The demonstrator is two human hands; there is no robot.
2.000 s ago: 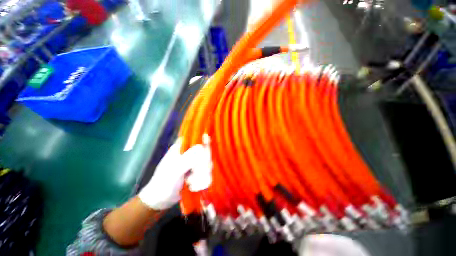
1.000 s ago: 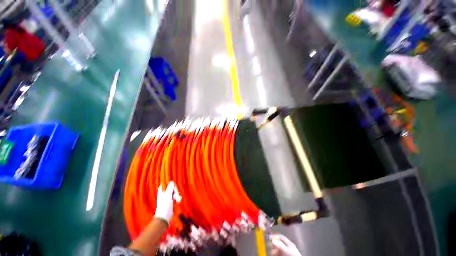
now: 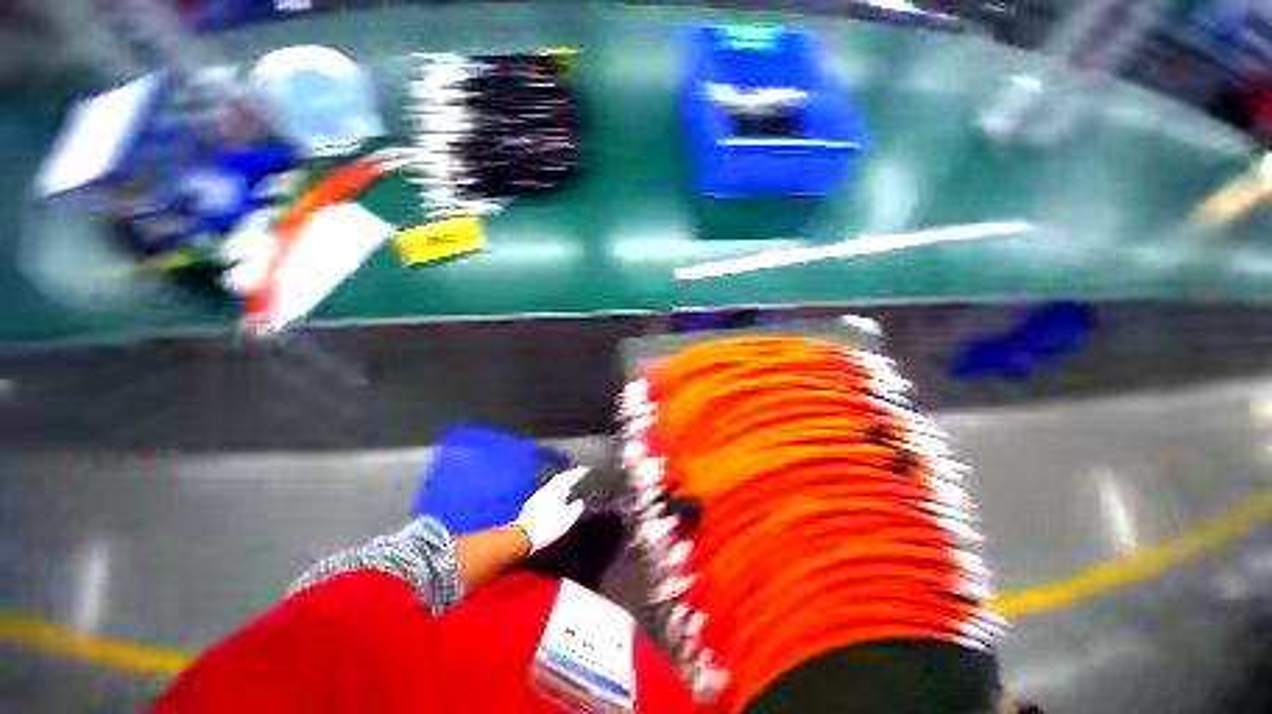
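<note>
A large row of orange cables [image 3: 802, 488] lies side by side on a dark-topped cart [image 3: 886, 681], with silver-white lugs along both sides. A few cable ends have black sleeves; others look red. My left hand [image 3: 553, 511], in a white glove, is beside the left edge of the row and touches no cable that I can see. Its fingers are blurred, and whether it holds anything cannot be told. My right hand is not in view. A short orange cable piece [image 3: 328, 191] lies on the green bench by a white paper [image 3: 332, 265].
The green bench [image 3: 586, 286] runs across the top. On it are a blue bin [image 3: 771, 126], a heap of black leads [image 3: 527, 126], a yellow sign [image 3: 441, 240] and a round white item [image 3: 318, 98]. A blue object [image 3: 474, 479] is near my left hand.
The view has turned left toward the bench. My left hand has moved off the cables to beside the row. The orange bundle it held two seconds ago is gone from it. My right hand has left view.
</note>
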